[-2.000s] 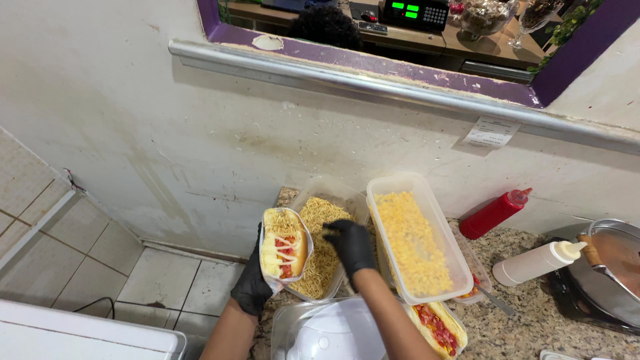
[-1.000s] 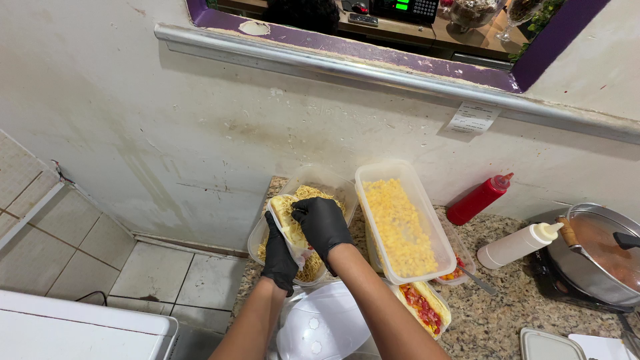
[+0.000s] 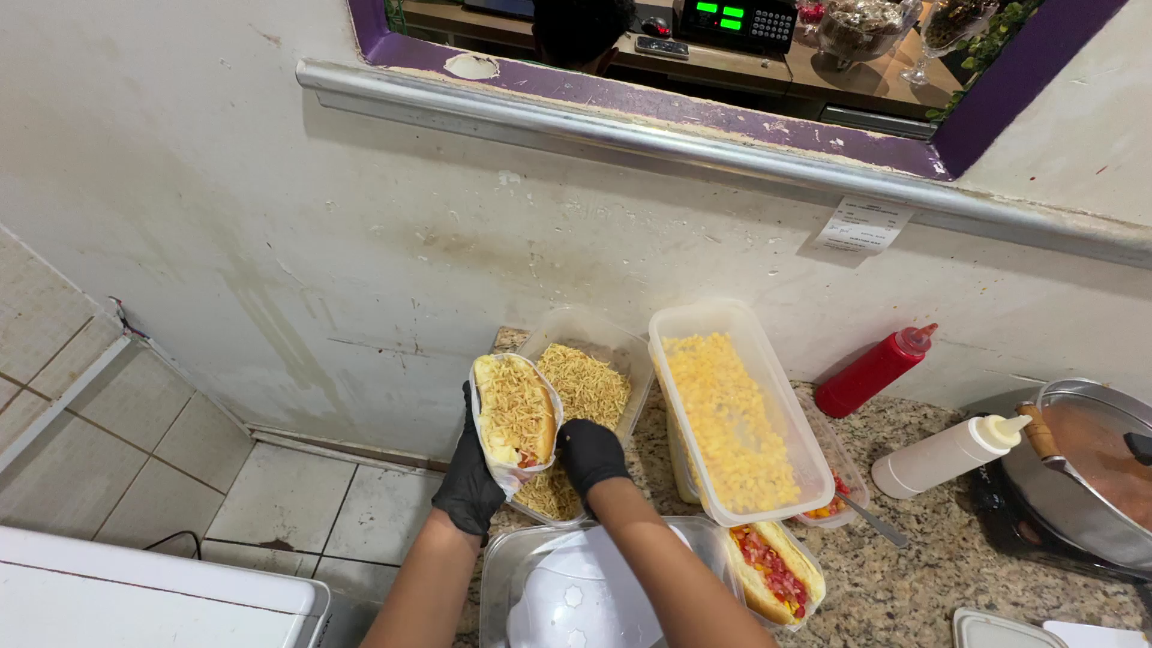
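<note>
My left hand (image 3: pixel 470 477), in a black glove, holds up a hot dog (image 3: pixel 517 412) in a white wrapper. Thin potato sticks cover most of its top, with some red filling showing at the lower end. My right hand (image 3: pixel 589 457), also gloved in black, is just right of the hot dog, over a clear plastic container of potato sticks (image 3: pixel 583 382). Its fingertips are partly hidden, and whether it holds anything cannot be told. To the right stands a plastic container of yellow corn (image 3: pixel 733 423). A second hot dog (image 3: pixel 774 571) with red and yellow topping lies below that container.
A clear container with a white lid-like piece (image 3: pixel 585 585) sits under my right forearm. Further right are a red squeeze bottle (image 3: pixel 873 371), a white squeeze bottle (image 3: pixel 945 457), a small topping tub with a spoon (image 3: pixel 873 517) and a pot of sauce (image 3: pixel 1102 459). Beyond the opening, a person's head (image 3: pixel 580 31) shows.
Potato sticks now cover the hot dog, which showed white sauce stripes and red topping two seconds ago. My right hand has moved off its top, down to the right side.
</note>
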